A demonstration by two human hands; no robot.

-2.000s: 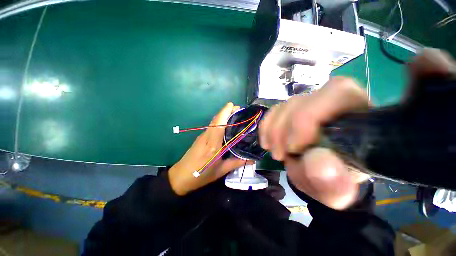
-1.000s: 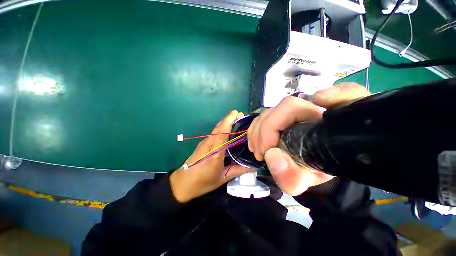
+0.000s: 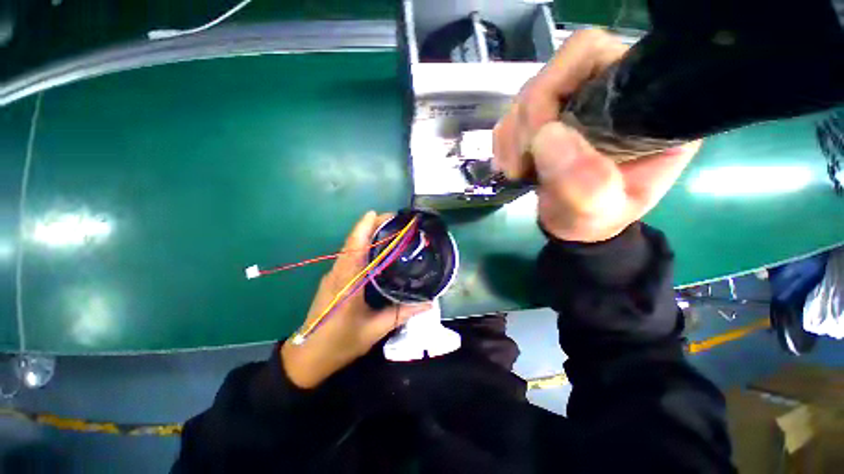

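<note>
My left hand (image 3: 338, 310) holds the camera housing (image 3: 453, 266) at the bench's near edge, its open end facing up with a black inner part inside. Thin red, yellow and purple wires (image 3: 344, 294) rise from it and hang over my hand to the left, with white connector plugs (image 3: 254, 271) on their ends. The white mounting base (image 3: 421, 339) points toward me. My right hand (image 3: 592, 153) grips the black electric screwdriver (image 3: 731, 79) at the front of the screw feeder (image 3: 444, 111). The driver's tip is hidden by my fingers.
The green bench (image 3: 213, 176) has a metal rail (image 3: 268, 37) along its far side. A brown cardboard box (image 3: 768, 426) is on the floor at the lower right. A person's dark shoe (image 3: 787, 315) and a white bag (image 3: 825, 301) show at the right edge.
My right hand and the screwdriver have moved off the housing, up to the feeder's front. The housing's open end is now uncovered. The view has shifted, so the feeder appears further left.
</note>
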